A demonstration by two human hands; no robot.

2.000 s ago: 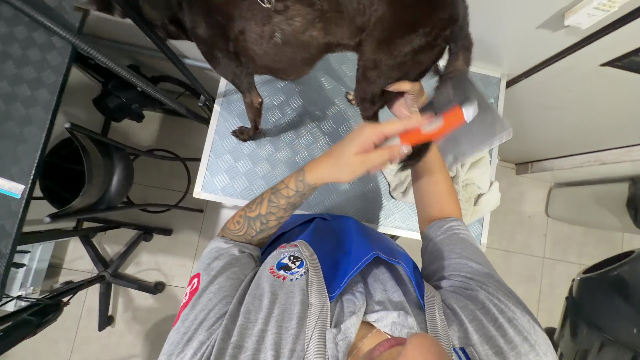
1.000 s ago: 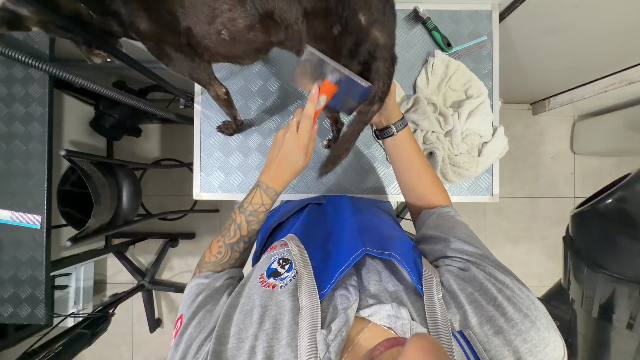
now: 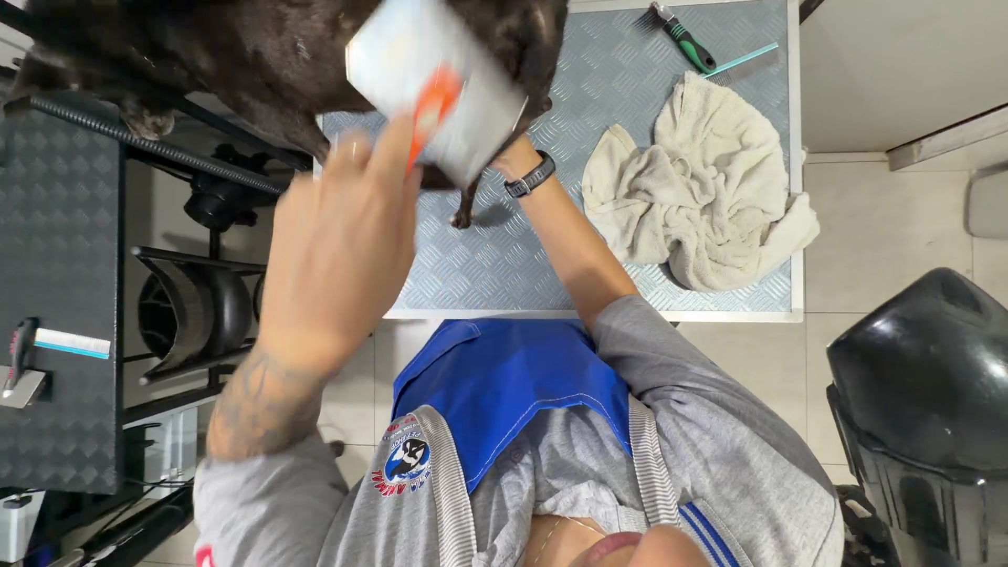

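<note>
A dark-coated dog point(image 3: 299, 55) stands over the grey, diamond-textured grooming table point(image 3: 504, 276), partly out of frame. My left hand point(image 3: 346, 228) grips the orange handle of a wide, flat-headed grooming brush point(image 3: 480, 102), blurred by motion and held over the dog's hindquarters. Below the brush, one hind paw point(image 3: 462, 217) shows on the table. My right hand point(image 3: 516, 156), with a black watch point(image 3: 531, 175) at its wrist, reaches to the dog's rear; its fingers are mostly hidden behind the brush, so its hold cannot be seen.
Right of my right forearm lies a crumpled cream towel point(image 3: 701, 189). Beyond it are a green-and-black dematting rake point(image 3: 685, 39) and a comb point(image 3: 744, 61). Another comb point(image 3: 72, 343) lies on the black table point(image 3: 59, 228) at left. A black bin point(image 3: 921, 378) stands at right.
The view has shifted. My left hand has lifted the brush toward the camera, and the brush's broad pale face now shows. My right hand remains at the dog's rear.
</note>
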